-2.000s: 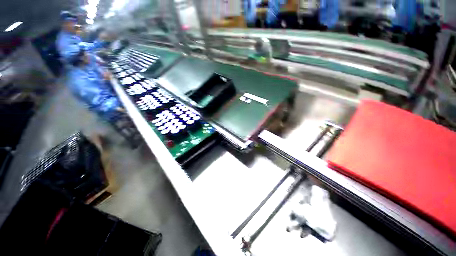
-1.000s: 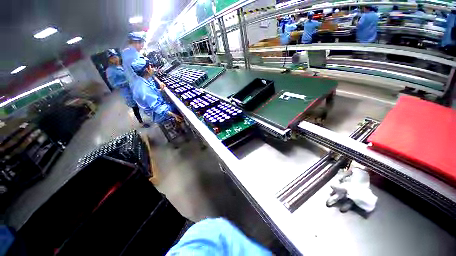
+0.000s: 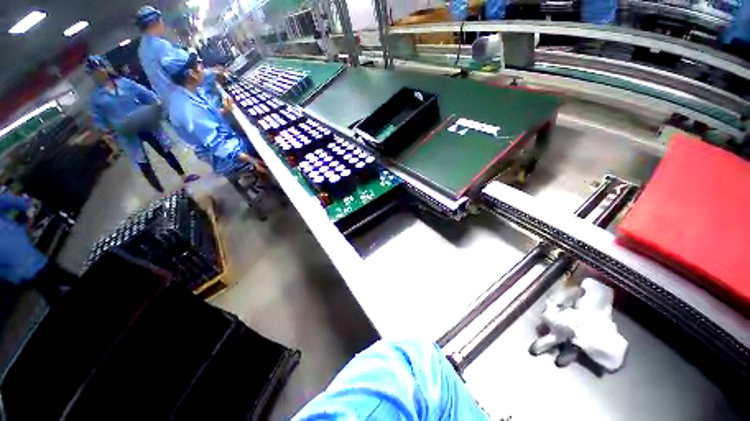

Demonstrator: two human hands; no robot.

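Note:
No hand of mine is in the picture; only a light blue sleeve [image 3: 403, 382] shows at the bottom edge, and its hand is hidden. White work gloves with dark fingertips [image 3: 585, 325] lie crumpled on the metal surface. The nearest green circuit board [image 3: 355, 196], with rows of white-topped capacitors [image 3: 335, 160], lies on the line, and more boards stretch behind it. A large black tote [image 3: 136, 349] stands at the lower left.
A small black tray [image 3: 399, 119] sits on a green bench mat [image 3: 493, 115]. A red mat [image 3: 699, 218] lies beyond the conveyor rail [image 3: 608, 251] at right. Stacked black trays [image 3: 156, 238] stand on a floor pallet. Several people in blue smocks are at left.
The view has swung since the earlier frames. The blue sleeve has come in at the bottom and moved slightly right. A person in blue now shows at the left edge.

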